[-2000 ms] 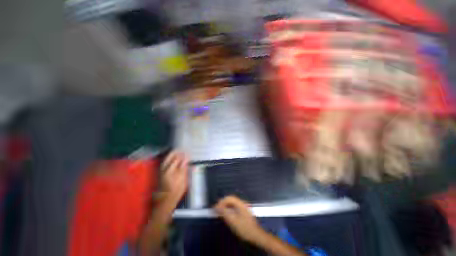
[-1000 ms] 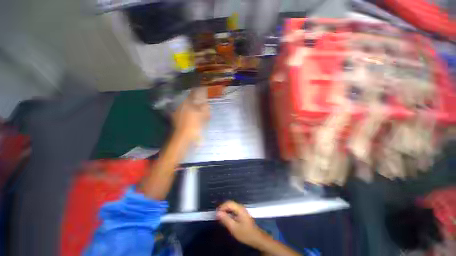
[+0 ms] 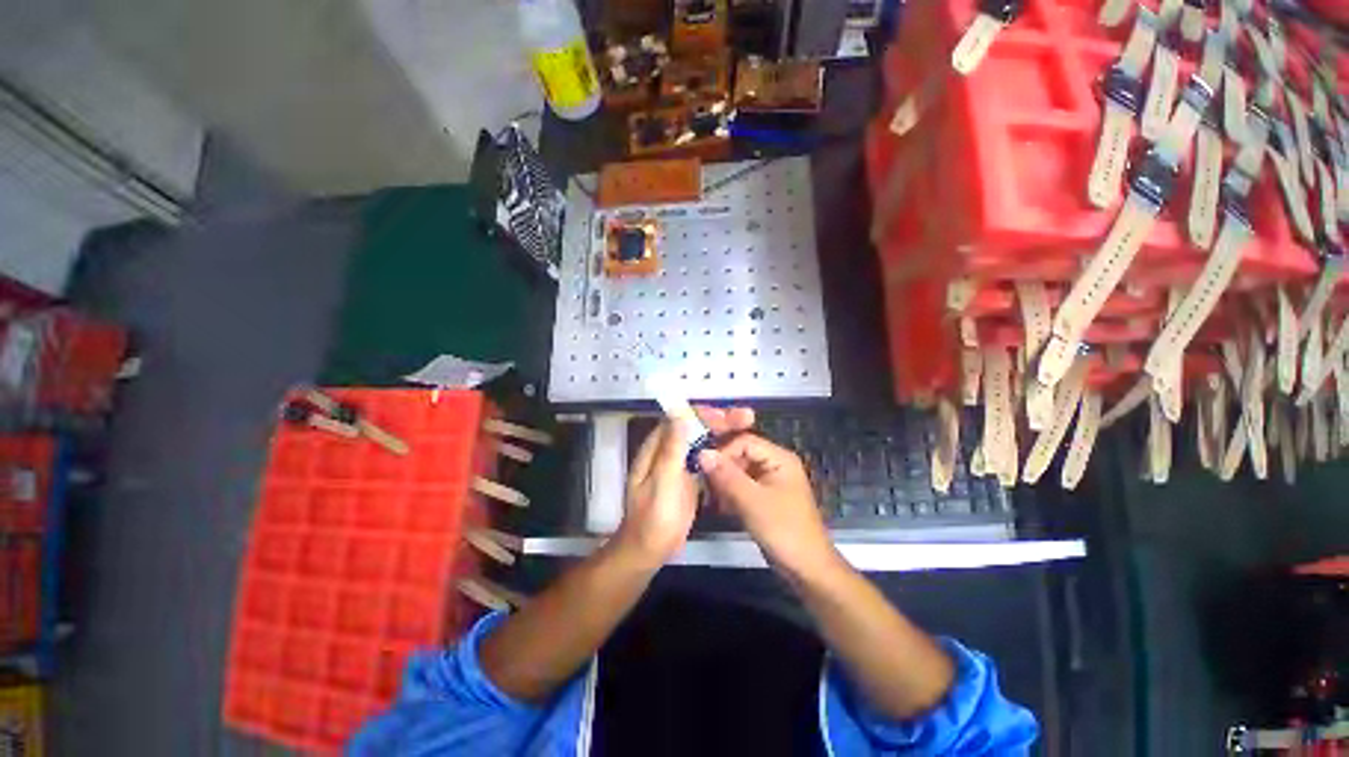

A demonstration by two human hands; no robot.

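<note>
My left hand [image 3: 661,493] and my right hand [image 3: 766,491] are together above the keyboard. A wristwatch [image 3: 675,408] is between them, its pale strap pointing up and away, its dark case at the fingers. My left hand holds the watch. My right fingertips touch the case; whether they hold anything else is too small to tell. The perforated plate [image 3: 710,318] lies beyond the hands. The orange-brown fixture [image 3: 632,246] with a dark centre sits on its upper left, with no strap on it.
A red tray [image 3: 343,555] at the left holds watches at its upper left corner, and straps stick out along its right side. A tall stack of red trays [image 3: 976,178] with hanging straps stands at the right. The keyboard [image 3: 903,473], a bottle [image 3: 564,67] and a striped bag [image 3: 521,195] are around the plate.
My left hand has come back from the fixture area to meet my right hand. The watch now shows between them. My right hand has moved up over the keyboard.
</note>
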